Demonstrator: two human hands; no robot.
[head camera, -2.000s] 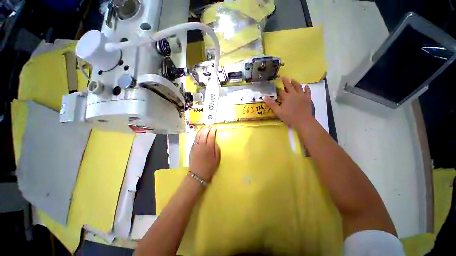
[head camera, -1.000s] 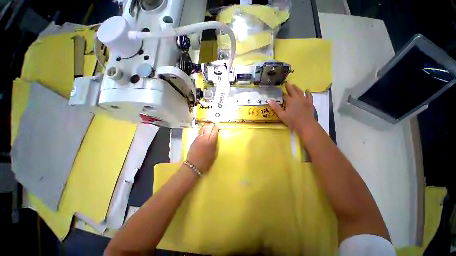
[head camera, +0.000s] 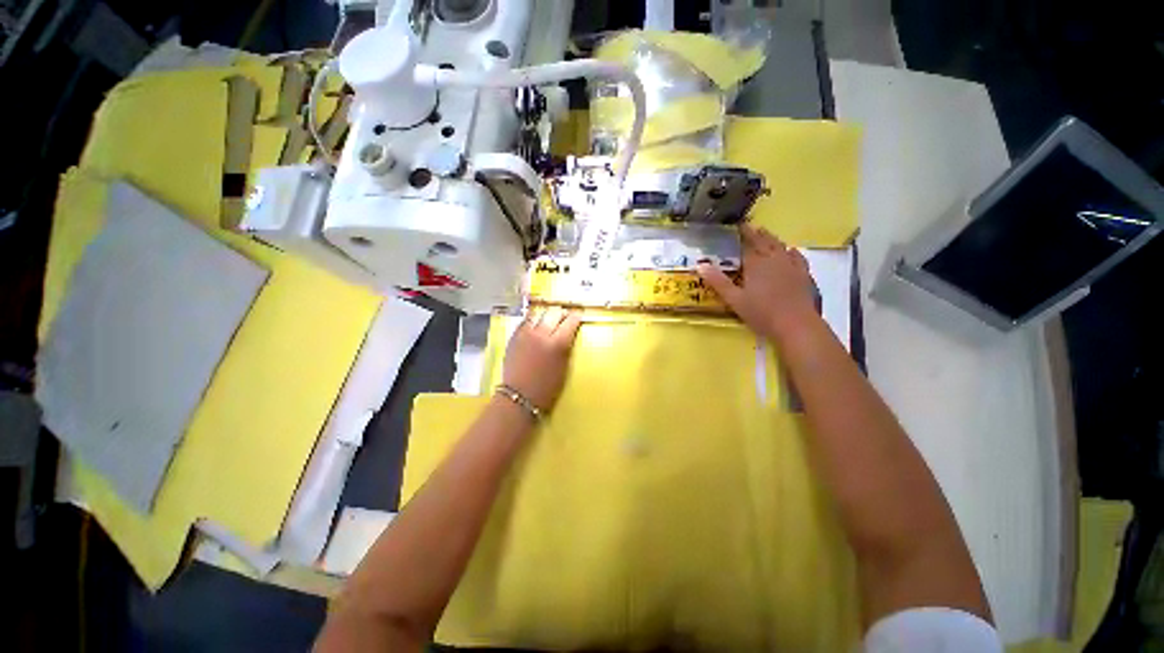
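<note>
A large yellow garment panel [head camera: 651,472] lies flat in front of me, its top edge at the yellow clamp bar [head camera: 664,291] with black handwriting. My left hand [head camera: 543,357], with a bracelet at the wrist, lies flat on the panel just below the bar's left end. My right hand [head camera: 772,287] lies at the bar's right end, thumb on the bar, fingers pointing up beside the silver clamp mechanism [head camera: 721,194]. Neither hand is closed around anything. The white machine head [head camera: 409,204] stands left of the clamp, and its white hose [head camera: 632,121] curves down over the bar.
At left lies a stack of yellow cut panels [head camera: 300,408] with a stiff grey sheet [head camera: 147,332] on it. Yellow pieces in clear plastic [head camera: 664,96] lie behind the clamp. A dark-screened tablet [head camera: 1066,230] stands at right. Yellow pieces hang at the lower right edge [head camera: 1100,561].
The view has shifted, so the machine and table appear further right and lower. Both hands stay by the bar, and the machine's head and clamp keep about the same relation to the panel.
</note>
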